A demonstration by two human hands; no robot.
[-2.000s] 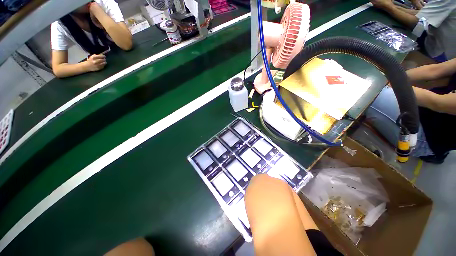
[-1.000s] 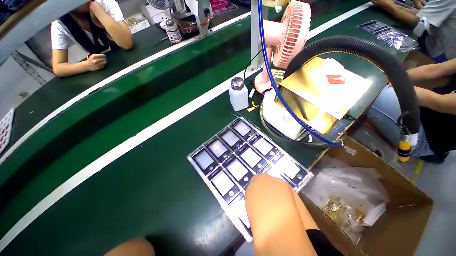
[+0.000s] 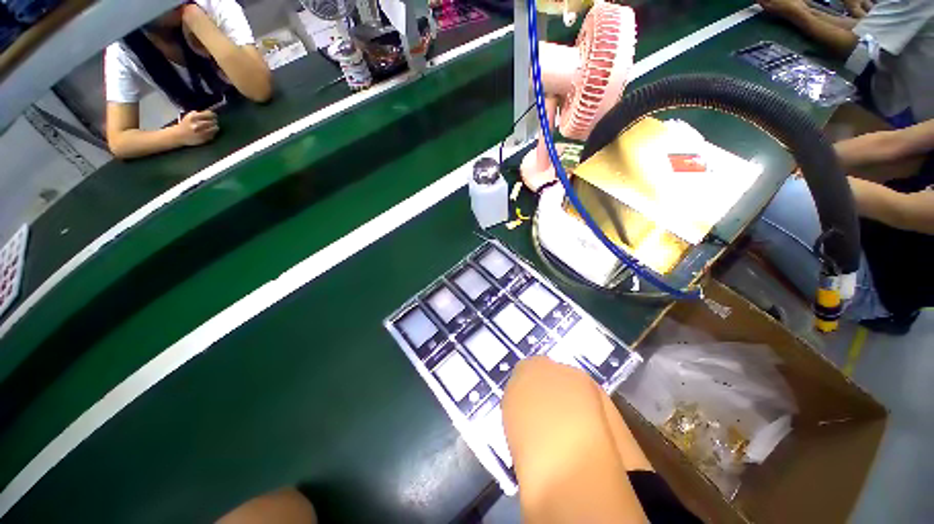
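Note:
A blister tray (image 3: 437,384) with rows of pale rectangular parts (image 3: 515,321) lies flat and at an angle on the green worktop. Parts have dark borders. A bent bare arm, likely my right, rests over the tray's near right part and hides some of it. A small rounded patch of skin, likely my left arm, shows at the bottom edge. Neither of my hands is in the picture.
A white bottle (image 3: 489,194), pink fan (image 3: 597,72) and blue hose (image 3: 560,169) stand beyond the tray. A black ribbed hose (image 3: 814,138) arches over a yellow card (image 3: 614,192). An open box (image 3: 835,450) is at right. People sit along the conveyor (image 3: 256,220).

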